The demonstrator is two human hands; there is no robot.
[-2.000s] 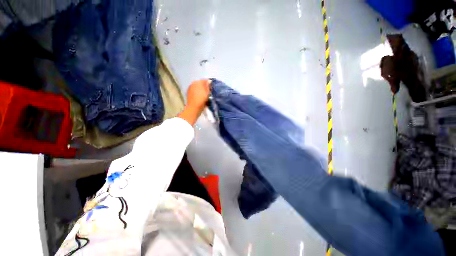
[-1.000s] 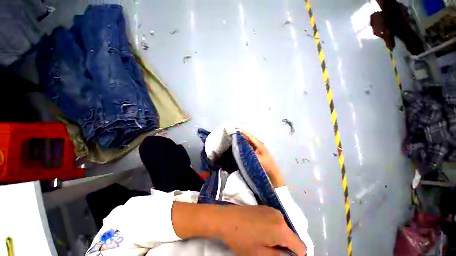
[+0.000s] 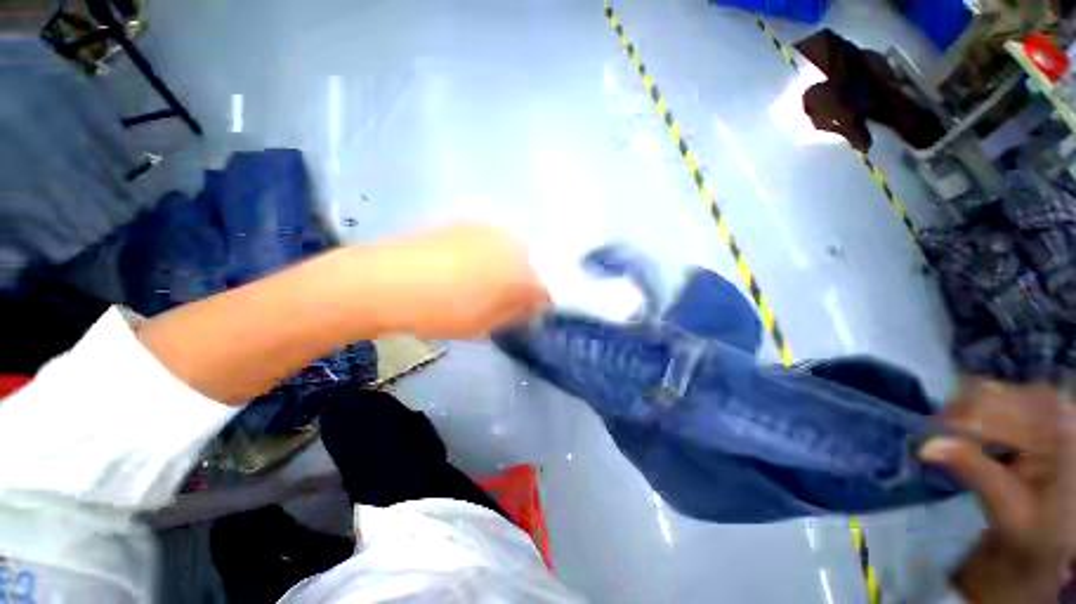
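Note:
The dark blue jeans point(image 3: 755, 425) are stretched sideways in the air in front of me, over the floor, blurred by motion. Their waistband runs between my hands, with a belt loop point(image 3: 681, 368) showing near its middle. My left hand point(image 3: 490, 283), at the end of the arm from the left, is closed on the left end of the waistband. My right hand point(image 3: 1012, 466), near the right edge, pinches the other end with the thumb on top. The jeans' lower part hangs behind and is partly hidden.
Folded blue jeans point(image 3: 266, 218) lie on tan cloth point(image 3: 407, 360) on the floor at left. A red object point(image 3: 519, 501) is beside my dark-clad leg. Yellow-black tape point(image 3: 696, 171) crosses the grey floor. Brown cloth point(image 3: 867, 94) and plaid cloth point(image 3: 1009, 277) are at right.
The jeans have moved from close to my lap out to the front right and are now spread right side out between my hands. The view has shifted, and the white tabletop is out of view.

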